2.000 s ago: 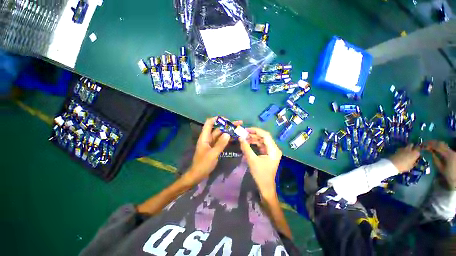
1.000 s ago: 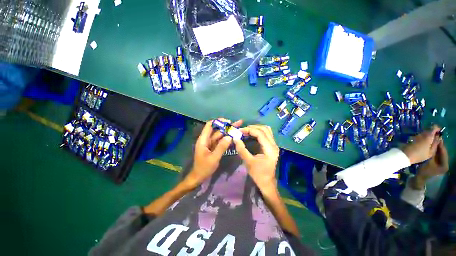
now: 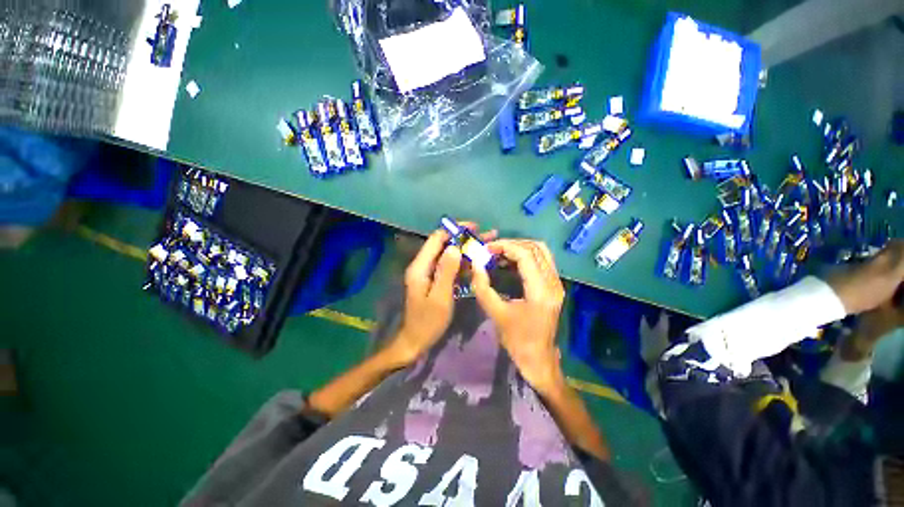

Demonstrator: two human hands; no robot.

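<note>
A circuit-board module (image 3: 468, 241), blue with a white pad at its lower right end, is held in front of me at the bench edge. My left hand (image 3: 432, 287) grips its left side with bare fingertips. My right hand (image 3: 522, 297) grips its lower right end between thumb and fingers. The fingers hide part of the module. A short row of modules (image 3: 333, 139) lies on the green bench (image 3: 436, 198) beyond my left hand. More loose modules (image 3: 605, 185) lie beyond my right hand.
A clear parts bag (image 3: 433, 54) with a white label lies ahead. A blue box (image 3: 700, 74) and a large module pile (image 3: 743, 218) are at right, by another person's sleeve (image 3: 763, 322). Clear trays (image 3: 64, 64) stand far left. A black tray (image 3: 282, 267) of modules is below the bench edge.
The held module is tilted more steeply, and both hands remain on it. The other person's hands have moved toward the right picture edge. The view has shifted slightly.
</note>
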